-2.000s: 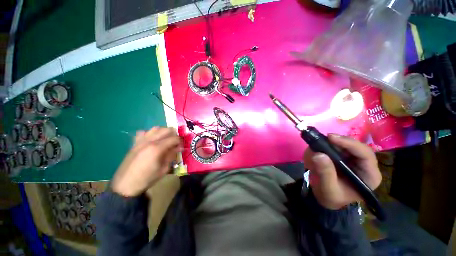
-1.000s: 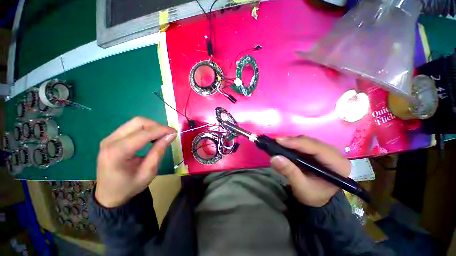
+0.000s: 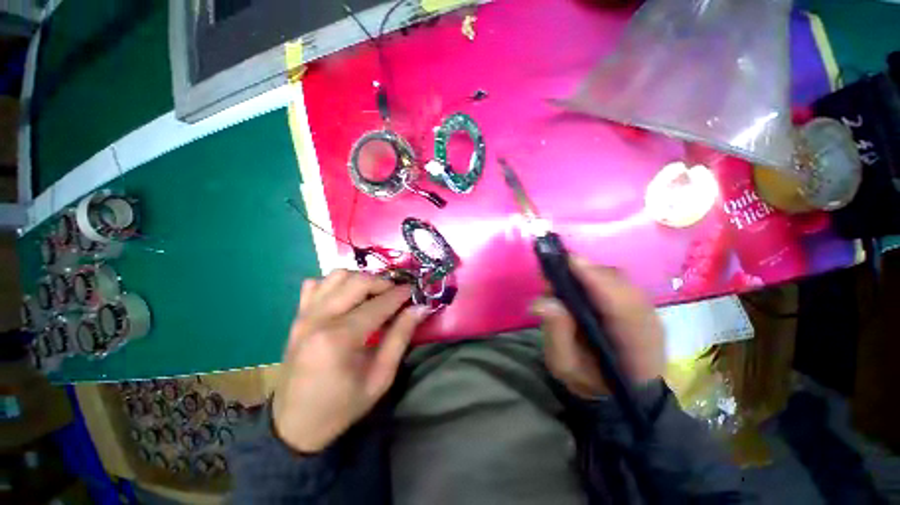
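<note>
My left hand [image 3: 345, 350] has its fingertips on the nearer coil ring unit at the red sheet's front edge and covers most of that ring. Its ring board [image 3: 427, 246] lies tilted just beyond the fingers, with red and black leads beside it. My right hand [image 3: 614, 330], somewhat blurred, holds the black soldering iron [image 3: 567, 281], tip pointing away over the sheet and touching nothing. Farther off, another coil ring [image 3: 381, 164] lies beside a green ring PCB [image 3: 460, 153], with a black connector between them.
A clear fume funnel [image 3: 706, 84] hangs at the upper right, near an amber pot [image 3: 809, 178]. Short cylinder units [image 3: 99, 330] stand in rows on the green mat at left. A carton [image 3: 123, 444] of rings is lower left. A grey-framed panel [image 3: 183, 69] lies beyond.
My left hand has moved right from over the mat's edge onto the nearer ring unit. The iron's tip has lifted away from the ring board, and the view has shifted slightly.
</note>
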